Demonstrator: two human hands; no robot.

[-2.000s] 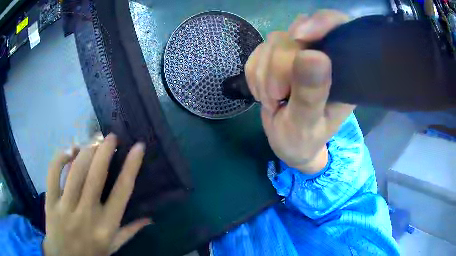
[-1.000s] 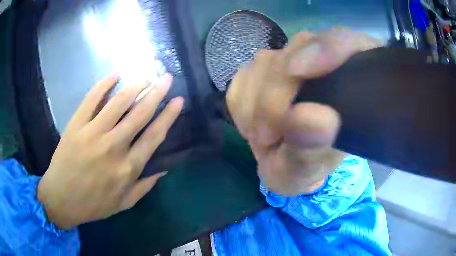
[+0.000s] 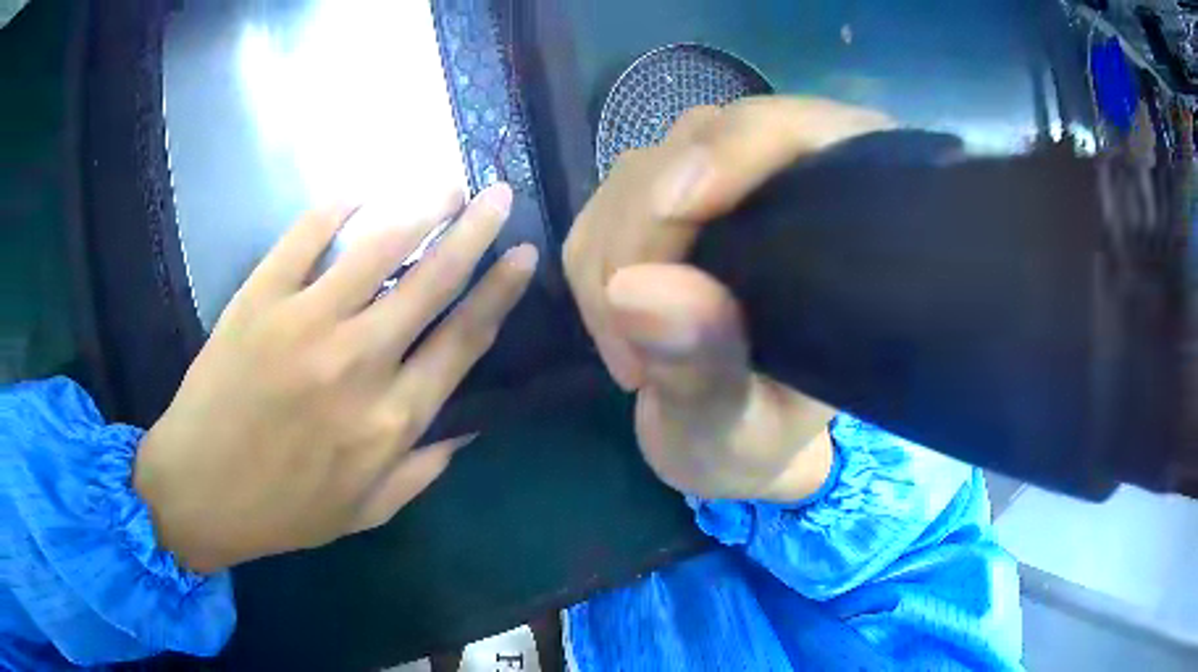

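The silver plate (image 3: pixel 217 158) lies in the black housing at the upper left, with strong glare on it. A honeycomb-patterned strip (image 3: pixel 476 79) runs along its right side. My left hand (image 3: pixel 322 381) rests palm down over the plate's lower edge, fingers spread, holding nothing I can see. My right hand (image 3: pixel 696 302) is closed around a thick black electric screwdriver (image 3: pixel 920 289), large and close to the camera. Its tip is hidden behind my fingers. The round grey screw dish (image 3: pixel 670 92) sits behind my right hand, partly covered by it.
The black tray frame (image 3: pixel 558 118) borders the housing on a dark green bench (image 3: pixel 578 499). A white box (image 3: pixel 1090 545) is at the lower right. A blue object (image 3: pixel 1111 82) and other clutter are at the upper right. A label with a letter (image 3: pixel 501 652) shows at the bottom edge.
The view has shifted, so the housing and dish appear further right. My right hand with the screwdriver has moved from over the dish to left of it, beside the tray. My left hand stays on the housing.
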